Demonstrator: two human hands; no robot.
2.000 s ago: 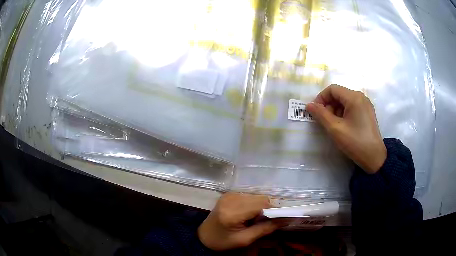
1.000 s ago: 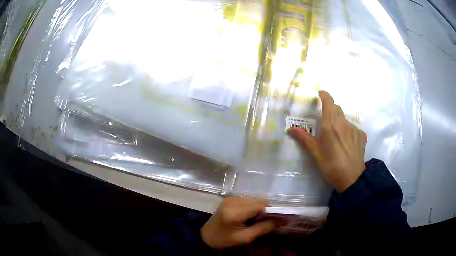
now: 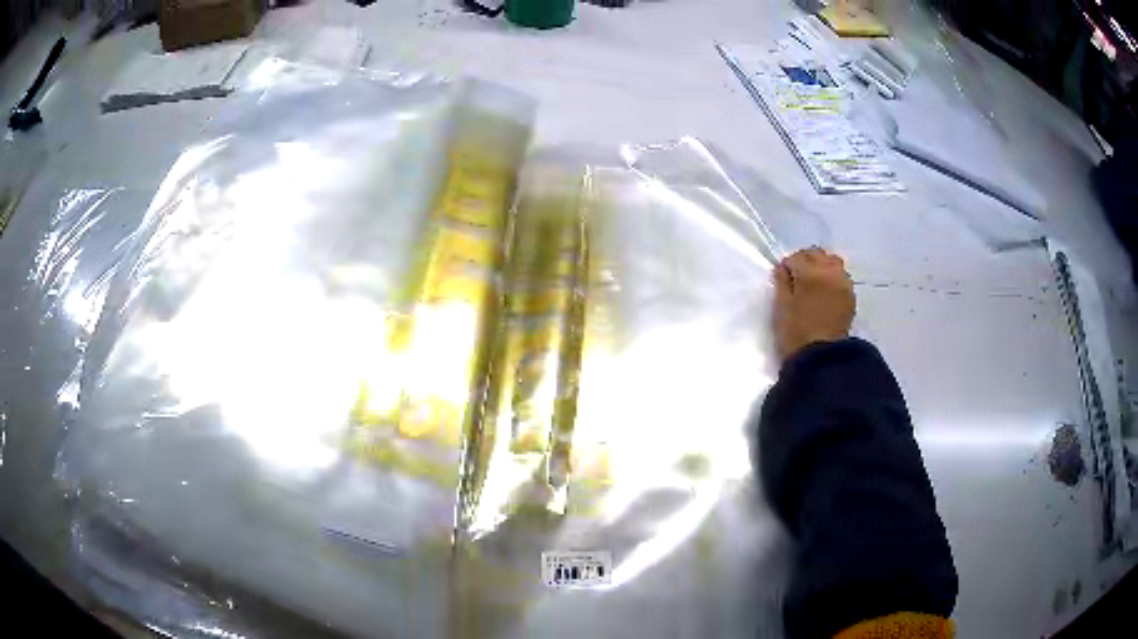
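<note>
Large clear plastic bags (image 3: pixel 237 312) with yellow print lie in two overlapping piles, with strong glare. A white barcode sticker (image 3: pixel 577 569) lies flat on the right bag near the bottom of the view. My right hand (image 3: pixel 814 300) is closed on the right edge of the top right bag, its fingers curled over the film. My left hand is out of the picture. The label sheet is not visible.
A brown cardboard box (image 3: pixel 210 21) and folded white sheets (image 3: pixel 172 78) are at the far left, with a black tool (image 3: pixel 38 85). A green container (image 3: pixel 539 11) is at the back. Printed papers (image 3: pixel 811 112) lie at the far right, and a spiral-bound edge (image 3: pixel 1088 399) at the right.
The view has lifted to show more of the table. My right hand has left the sticker and taken hold of the bag's right edge farther up. My left hand has gone out of view.
</note>
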